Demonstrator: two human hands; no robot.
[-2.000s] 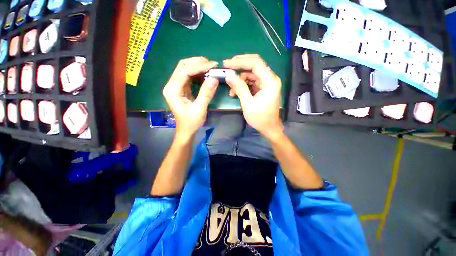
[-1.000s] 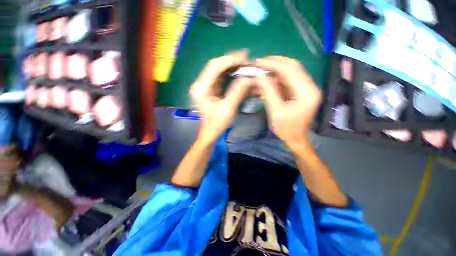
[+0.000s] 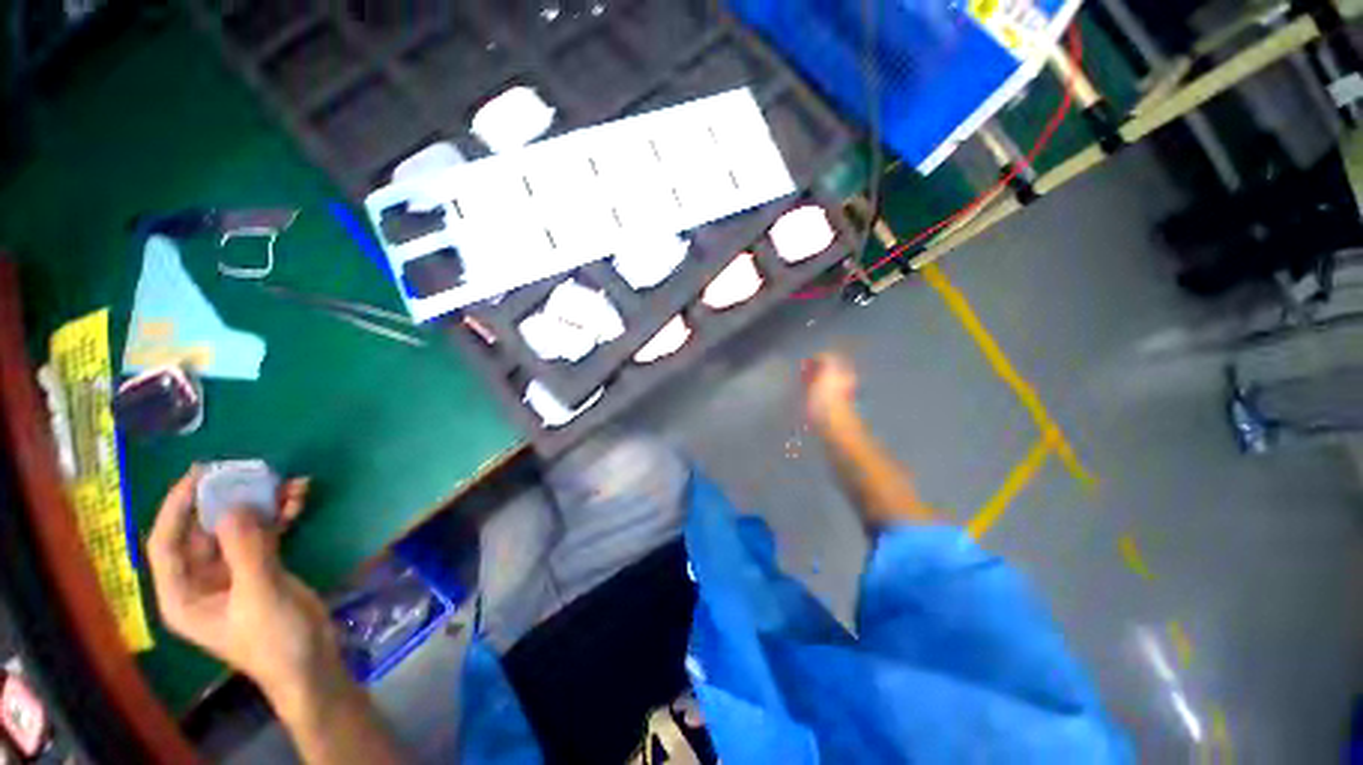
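Observation:
My left hand [image 3: 232, 583], at the lower left over the green mat [image 3: 351, 448], holds a grey rounded-square watch case [image 3: 239, 489] between thumb and fingers, its flat pale face showing. My right hand [image 3: 831, 389] is away from the case, over the grey floor below the right foam tray. It is small and blurred, and I cannot tell whether its fingers hold anything.
The black foam tray [image 3: 665, 354] holds whitish units under a white sheet [image 3: 598, 187]. Tweezers [image 3: 351, 311], a pale-blue cloth [image 3: 187, 321], a dark watch unit [image 3: 159, 401] and a thin ring [image 3: 248, 253] lie left. A blue machine [image 3: 897, 75] with a red line [image 3: 972, 209] stands upper right.
The view has turned right. My hands have parted: the left keeps the case, now face visible, and the right has moved away to the right over the floor.

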